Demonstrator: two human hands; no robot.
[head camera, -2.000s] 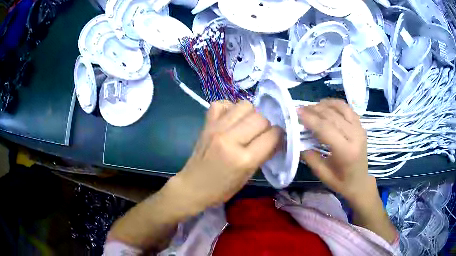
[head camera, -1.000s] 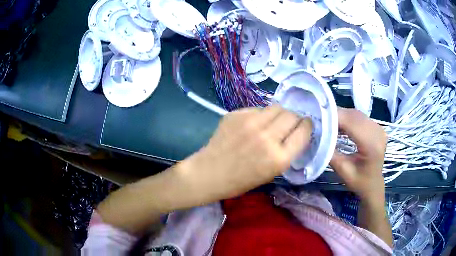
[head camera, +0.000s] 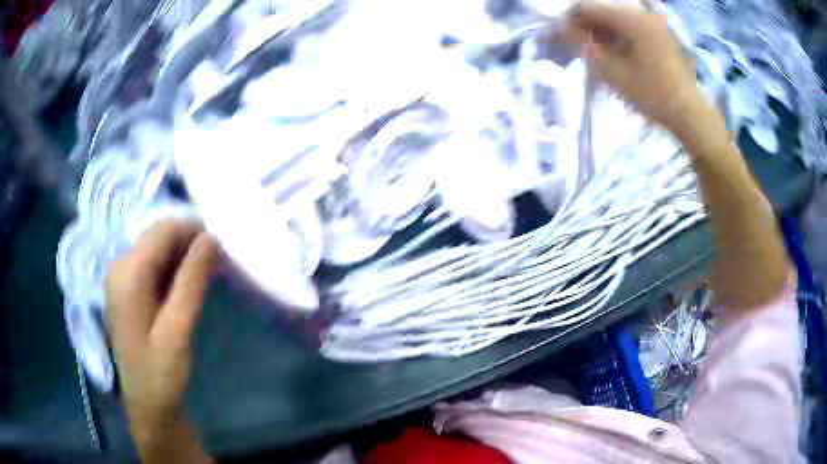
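Note:
A large round white disc (head camera: 249, 213) stands tilted in front of the pile, blurred and overexposed. My left hand (head camera: 159, 308) is at its left edge, fingers bent and seeming to grip the rim; the exact contact is blurred. My right hand (head camera: 635, 63) is raised at the upper right, fingertips pinched on a white cable (head camera: 586, 145) that hangs down towards the cable bundle. The bundle of long white cables (head camera: 471, 317) lies along the bench front. The coloured lead ends cannot be made out clearly.
More white discs (head camera: 394, 172) are heaped behind the bundle, with further white parts at far left (head camera: 77, 272) and upper right. The dark green bench (head camera: 272, 390) curves along the front. A blue crate (head camera: 617, 372) with white corded parts is below its edge.
The view has swung right. My hands have moved far apart: the right has left the disc and now holds a cable up; the left has shifted from the disc's inner face to its edge.

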